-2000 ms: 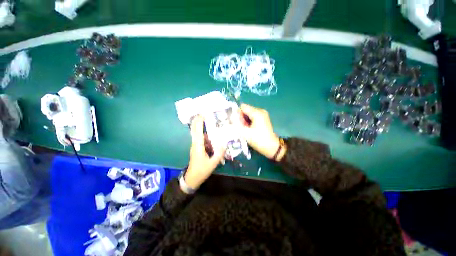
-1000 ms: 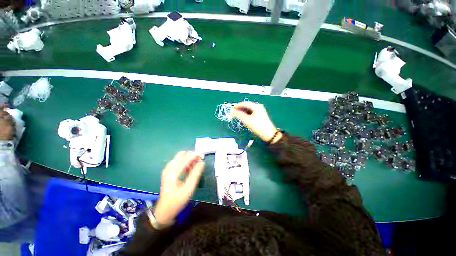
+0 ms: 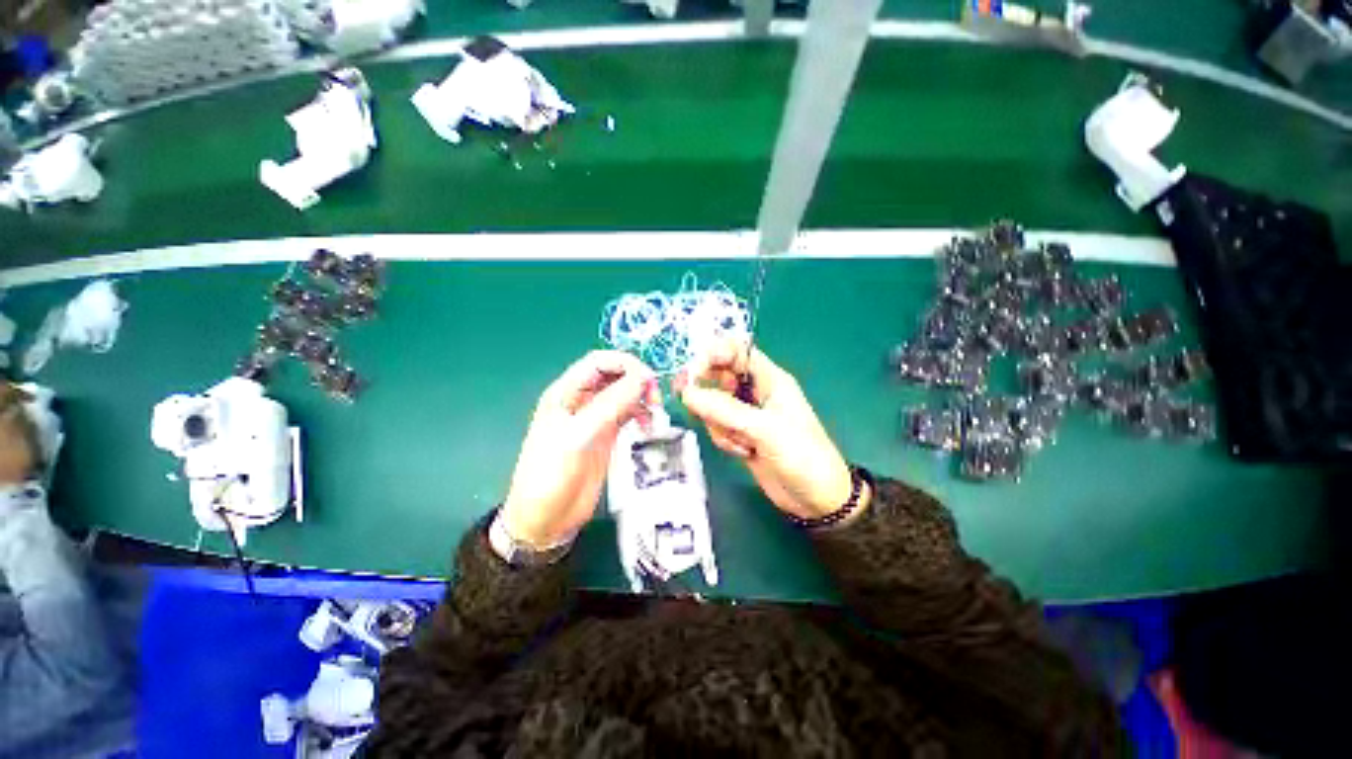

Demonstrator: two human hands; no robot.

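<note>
A white camera housing [image 3: 663, 512] lies on the green bench in front of me, its open side with cavities facing up. My left hand [image 3: 575, 445] is at its upper left end, thumb and finger pinched together; what they hold is too small to tell. My right hand [image 3: 774, 438] is at its upper right, fingers curled round a thin dark screwdriver [image 3: 761, 289] whose shaft points up and away. The fingertips of both hands are close but apart. Tangled thin white strands [image 3: 675, 319] lie just behind my fingertips.
Lens modules lie in a large pile [image 3: 1023, 356] at right and a small group [image 3: 319, 319] at left. A finished camera [image 3: 237, 452] stands left. A blue bin [image 3: 193, 667] is lower left, a black tray [image 3: 1260, 326] right. A metal post [image 3: 816, 126] rises behind. A neighbour's sleeve [image 3: 52, 593] shows at left.
My right hand has come back from the white strands towards the housing. My left hand has moved up and right to the housing's far end. The view has shifted slightly.
</note>
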